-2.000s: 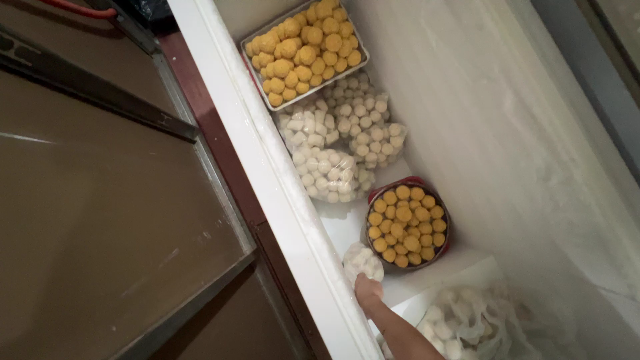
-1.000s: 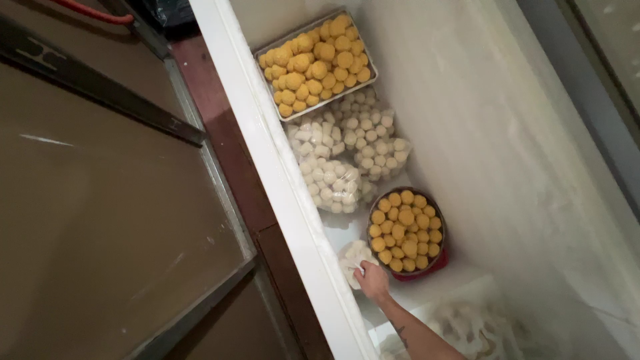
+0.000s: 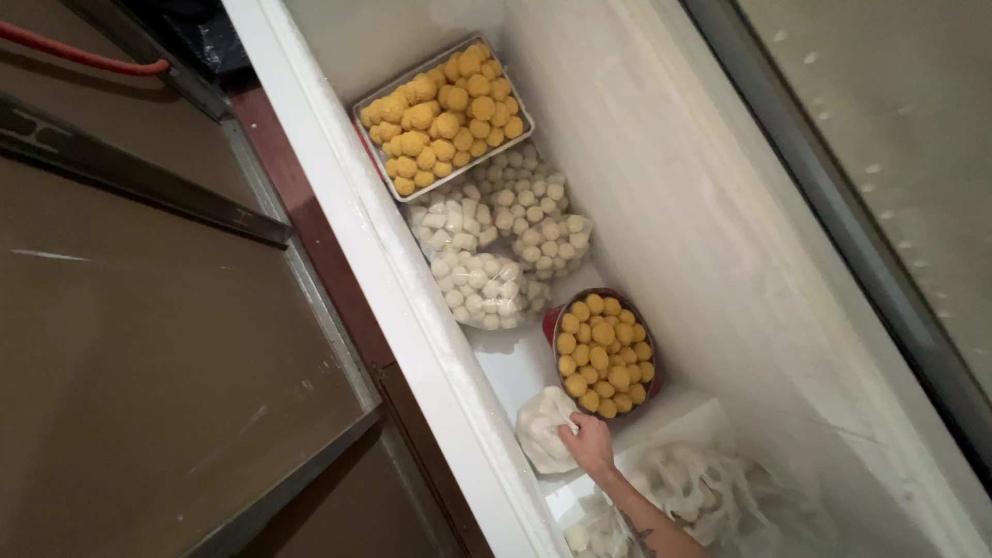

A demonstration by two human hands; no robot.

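Note:
My right hand [image 3: 587, 442] reaches in from the lower right, its fingers closed on the gathered plastic of a white plastic bag [image 3: 545, 439]. The bag rests on the white floor of a chest freezer, against its near wall. Just above my hand stands a round container [image 3: 659, 353] filled with yellow-orange balls, with red showing at its edges. Farther up, clear bags of whitish balls [image 3: 480, 283] lie piled below a rectangular tray [image 3: 529, 132] heaped with yellow-orange balls. My left hand is not in view.
The freezer's white rim [image 3: 372, 279] runs diagonally along the left. A raised step at the bottom holds a thin plastic bag of pale pieces [image 3: 690, 488] and another clear bag [image 3: 593, 535]. A brown metal panel [image 3: 155, 325] lies left of the freezer.
My right hand has shifted from the lower edge of the white bag to its right side and holds the gathered plastic. The view has moved somewhat.

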